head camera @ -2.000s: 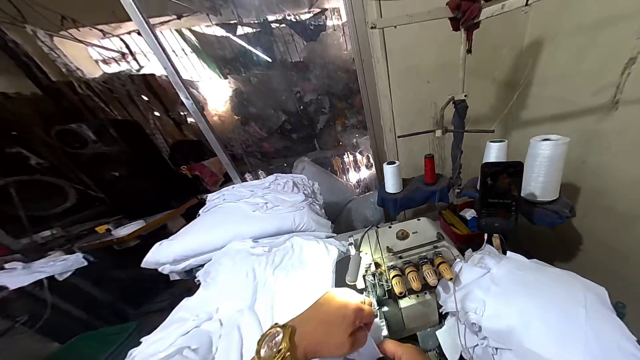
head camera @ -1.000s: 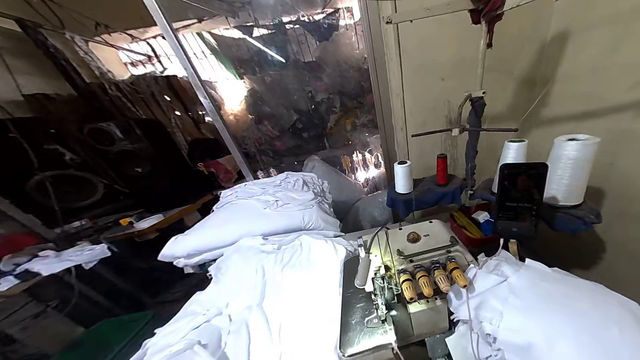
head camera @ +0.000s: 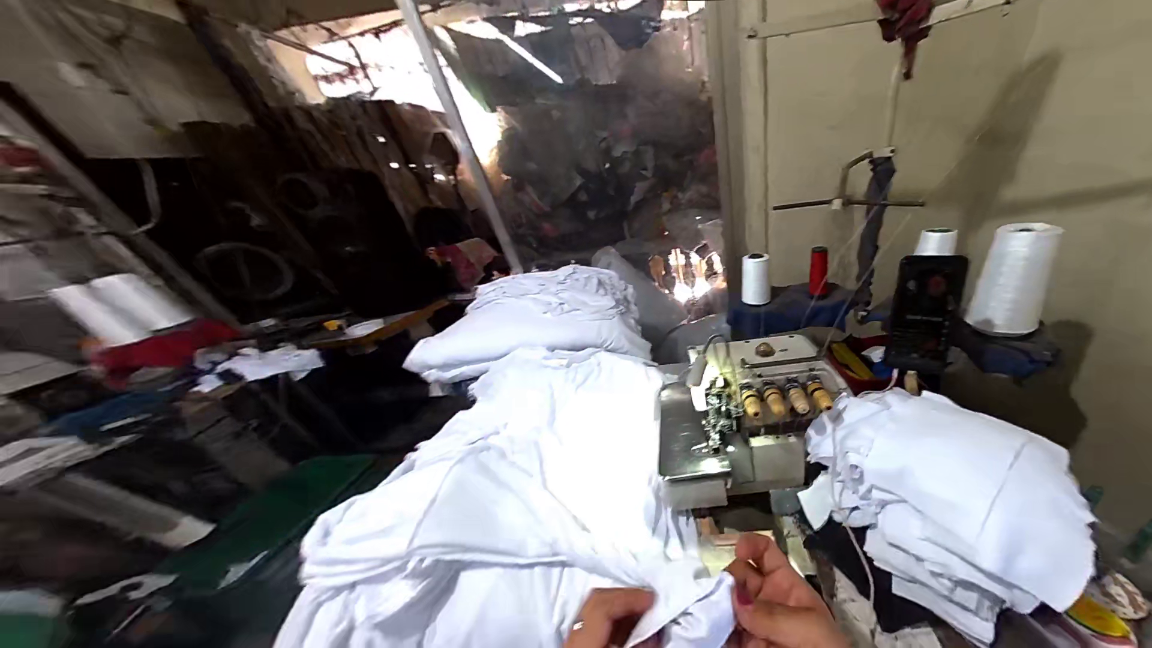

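Low in the view, my left hand [head camera: 612, 616] grips a piece of white knit fabric [head camera: 688, 612], its fingers bent over the cloth. My right hand [head camera: 778, 598] pinches the same piece at its right edge between thumb and fingers. Both hands are just in front of an overlock sewing machine [head camera: 778, 459], whose lamp lights the needle area and metal bed; no cloth shows under the presser foot. A large heap of white garments [head camera: 540, 459] lies left of the machine, touching its bed. Another stack of white cut pieces [head camera: 972, 486] lies to the right.
Behind the machine stand a white thread cone [head camera: 755, 279], a red thread spool [head camera: 818, 272] and a large white cone [head camera: 1015, 279]. A phone [head camera: 927, 313] stands upright before the cones. A folded white pile [head camera: 549, 319] rises behind the heap. Threads run down from a stand.
Two seconds ago my hands were at the machine's front; one second ago neither was visible. Now both are low in view, holding white fabric. The view has turned left.
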